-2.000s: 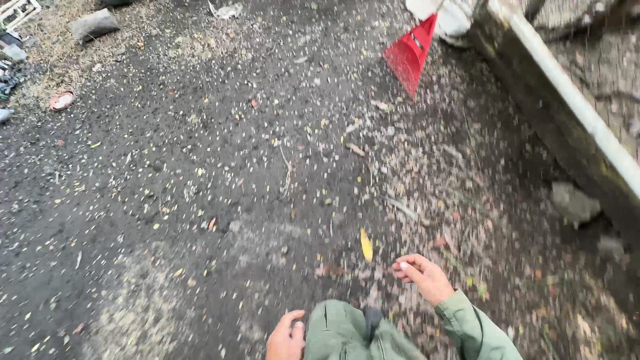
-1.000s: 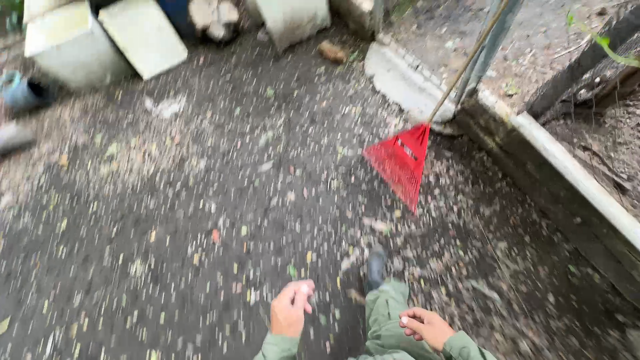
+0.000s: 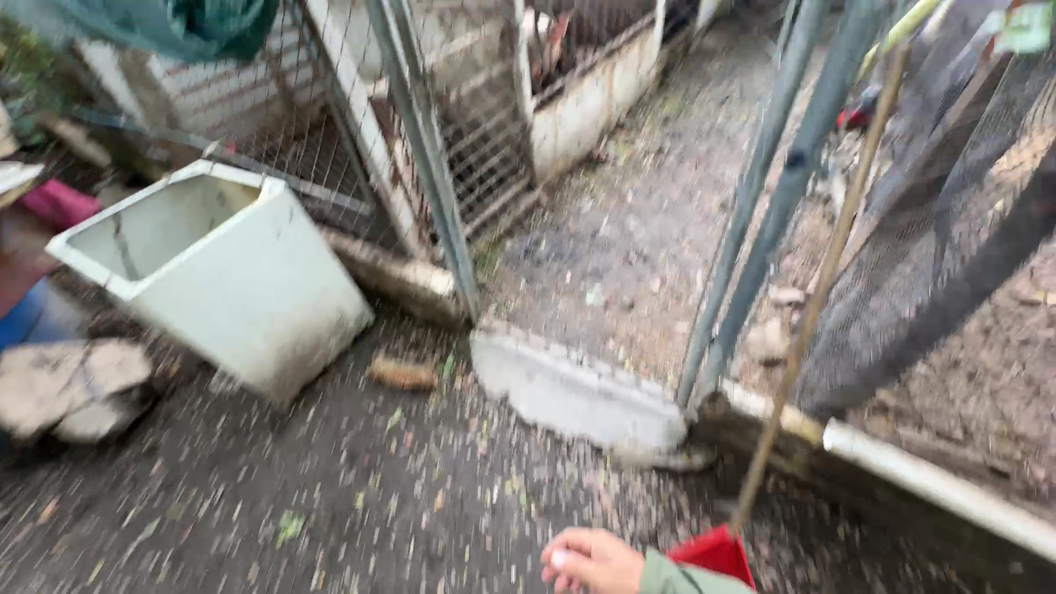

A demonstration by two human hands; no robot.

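Note:
At the bottom of the head view my right hand (image 3: 592, 563), in a green sleeve, hangs over leaf-strewn dark ground with its fingers loosely curled and nothing seen in it. Just right of it, partly behind the sleeve, is the red head (image 3: 714, 553) of a leaf rake. The rake's wooden handle (image 3: 813, 305) slants up beside blue-grey metal posts, not held by the hand. My left hand is out of view.
A pale, tilted rectangular tub (image 3: 247, 289) stands at left by broken concrete slabs (image 3: 74, 384). A white concrete sill (image 3: 577, 392) spans the gap between posts. A low wall (image 3: 940, 487) edges the right; wire mesh fencing (image 3: 487, 107) stands behind.
The view has swung up towards the fence and gateway. My left hand, visible in both earlier frames, has left the view. The rake now appears close beside my right hand.

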